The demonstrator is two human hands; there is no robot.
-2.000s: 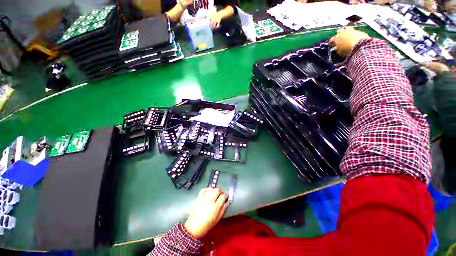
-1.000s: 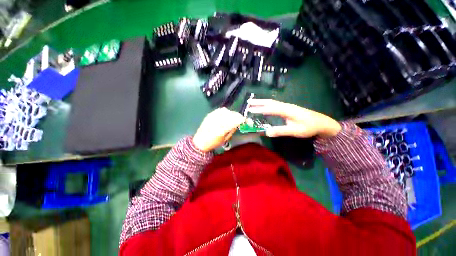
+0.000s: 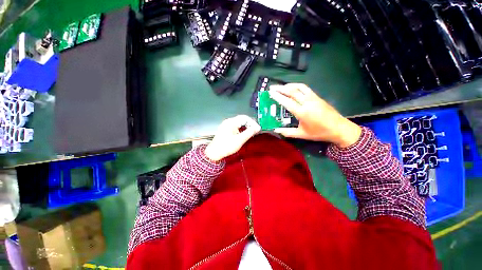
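Observation:
A green circuit board (image 3: 269,112) is at the bench edge, its component side facing up. My right hand (image 3: 312,113) grips it, with fingers at its top and bottom edges. My left hand (image 3: 232,138) is at the board's lower left corner with fingers curled; a small dark spot shows between them, and whether it holds anything is unclear. A black plastic frame (image 3: 262,84) shows just beyond and partly under the board. More black frames (image 3: 227,58) lie in a loose pile farther back.
A dark foam pad (image 3: 92,89) lies at left, with two green boards (image 3: 89,27) behind it, beside a blue bin (image 3: 34,73) and pale parts (image 3: 16,113). Black trays (image 3: 412,52) are stacked at right. Below are a blue crate (image 3: 446,174), blue stool (image 3: 82,179) and cardboard box (image 3: 58,237).
My right hand has come from the tray stack to the bench edge with a board. Since one second ago the board has turned from nearly edge-on to showing its green face.

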